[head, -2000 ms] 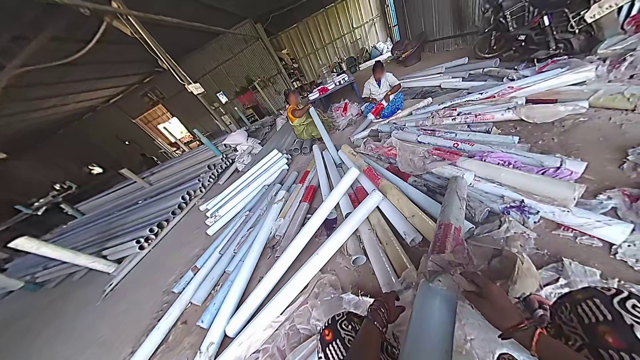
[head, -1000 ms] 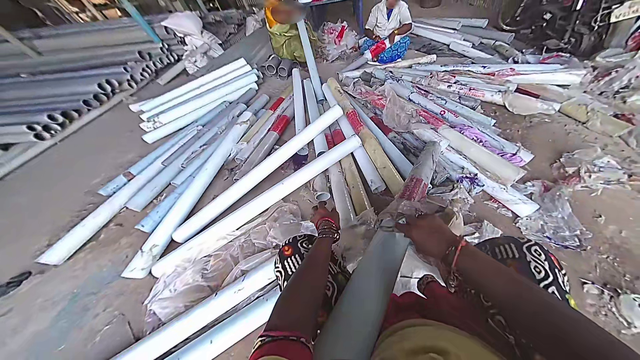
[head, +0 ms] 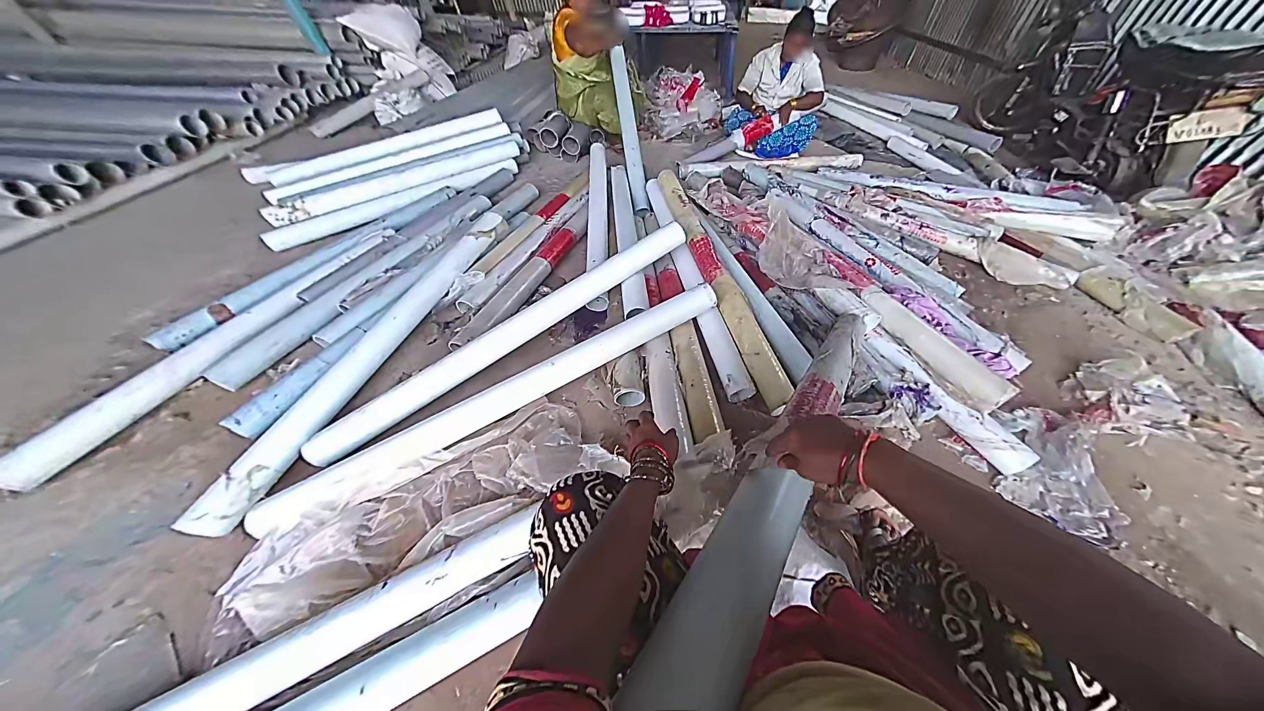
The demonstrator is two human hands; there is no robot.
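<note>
A grey plastic pipe (head: 726, 583) slants up from my lap between my forearms. Its far part is sheathed in a crumpled clear plastic sleeve (head: 825, 380) with red print. My right hand (head: 820, 449) grips the sleeve's bunched edge at the pipe. My left hand (head: 652, 436), with bangles at the wrist, is left of the pipe, near the ends of several pipes on the ground; whether its fingers hold anything cannot be seen clearly. Two white pipes (head: 494, 420) lie crosswise to the left of it.
Many pipes, some in printed sleeves (head: 928, 346), fan out across the floor. Loose clear plastic film (head: 395, 533) lies at left, more at right. Two people sit ahead, one (head: 780, 94) in a white shirt. Grey pipes (head: 118, 109) are stacked far left; a motorcycle (head: 1076, 99) stands far right.
The view has tilted down and levelled since two seconds ago. My right hand remains at the sleeve on the grey pipe, and more of the bare pipe shows over my lap.
</note>
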